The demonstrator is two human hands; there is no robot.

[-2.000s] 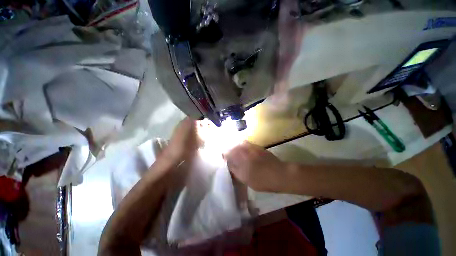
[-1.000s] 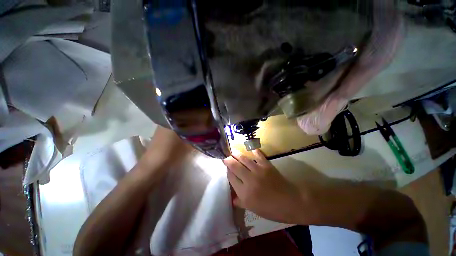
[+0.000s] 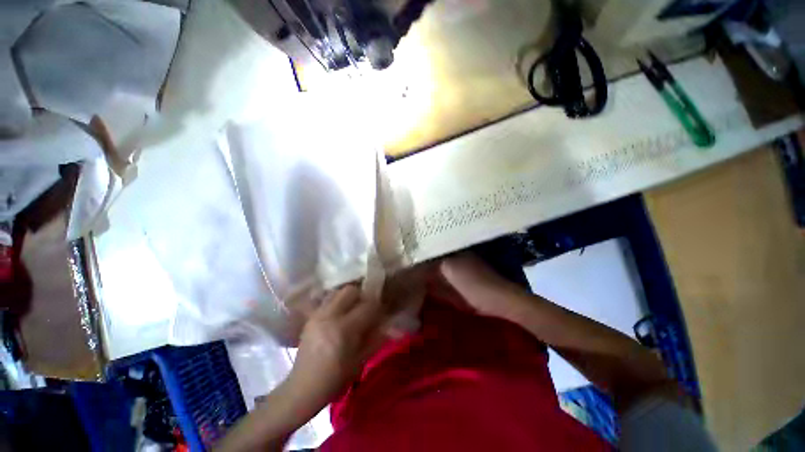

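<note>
A pale cloth piece [image 3: 304, 203] lies on the machine table, running from the bright lamp glow down over the front edge. My left hand [image 3: 335, 331] grips its near end at the table edge, fingers bent over the cloth. My right hand [image 3: 419, 287] is beside it above my lap, blurred and partly hidden by the cloth; its fingers cannot be made out. The presser foot area [image 3: 362, 57] of the sewing machine is at the top, washed out by glare. The cloth's right side shows a narrow folded strip.
Black scissors [image 3: 572, 79] and green-handled snips [image 3: 684, 106] lie right of the needle area. More pale panels [image 3: 97, 57] are heaped at upper left. A blue crate [image 3: 199, 388] stands lower left. A red apron [image 3: 459, 380] covers my lap. A ruler scale runs along the table's front [image 3: 565, 190].
Both hands have moved from the needle down to the table's front edge. The view has tipped down, so the machine head is mostly out of view and the lap and blue crate show.
</note>
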